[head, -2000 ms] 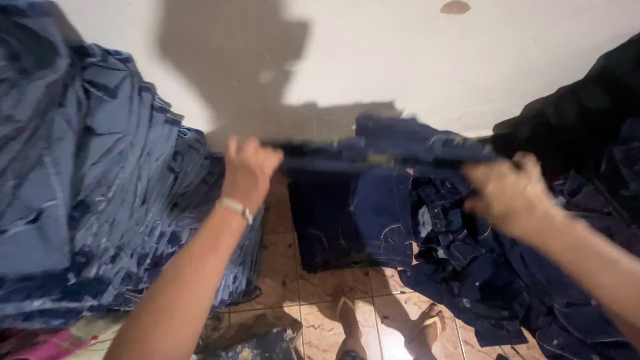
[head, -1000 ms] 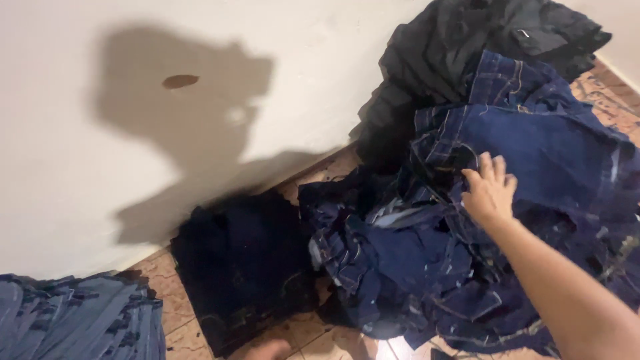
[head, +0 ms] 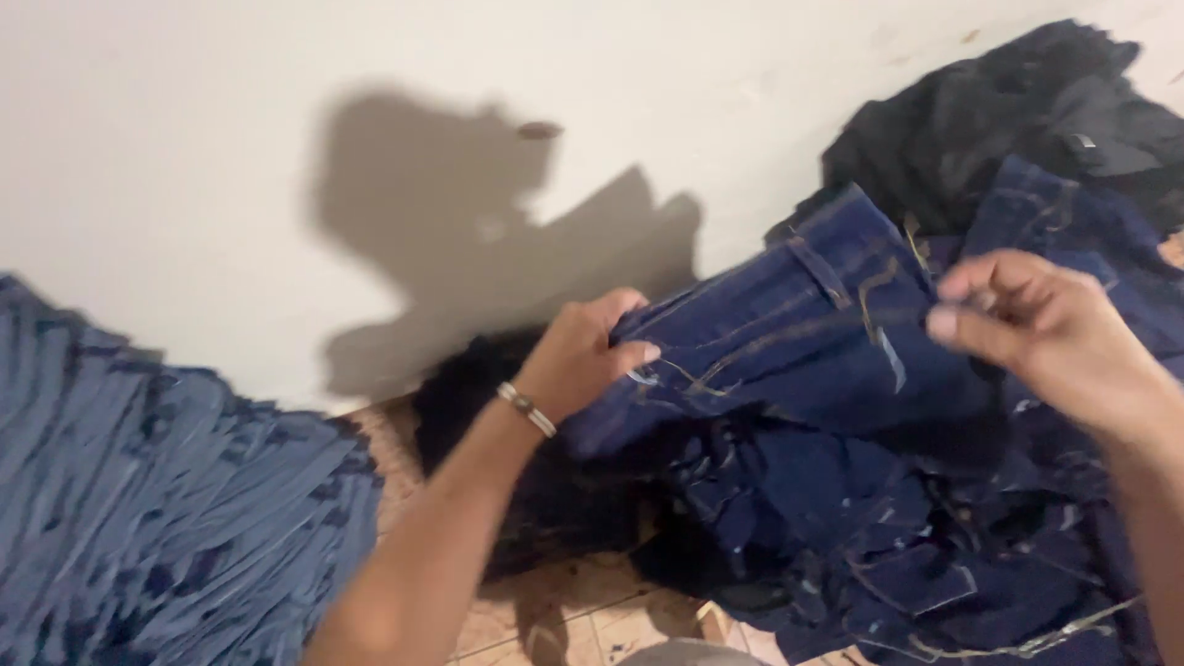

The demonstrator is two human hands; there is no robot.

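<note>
A dark blue denim garment (head: 795, 324) with a waistband, a belt loop and loose threads is stretched between my hands. My left hand (head: 592, 356), with a bracelet at its wrist, pinches the waistband's left end between thumb and fingers. At the other end, my right hand (head: 1013, 324) has thumb and fingertips close together at the garment's edge; whether they grip the cloth is unclear. Beneath the garment lies a loose heap of dark blue denim pieces (head: 906, 555), partly hidden by it.
A tall stack of lighter blue denim (head: 166, 499) stands at the left. Dark folded denim (head: 555, 518) lies in the middle by the white wall (head: 185, 166). Black cloth (head: 999, 120) is heaped at the upper right. Tiled floor (head: 592, 629) shows at the bottom.
A second ago my right hand was on the denim heap and my left was low at the frame's bottom edge. Now both are raised at a denim garment, with my left hand holding its waistband.
</note>
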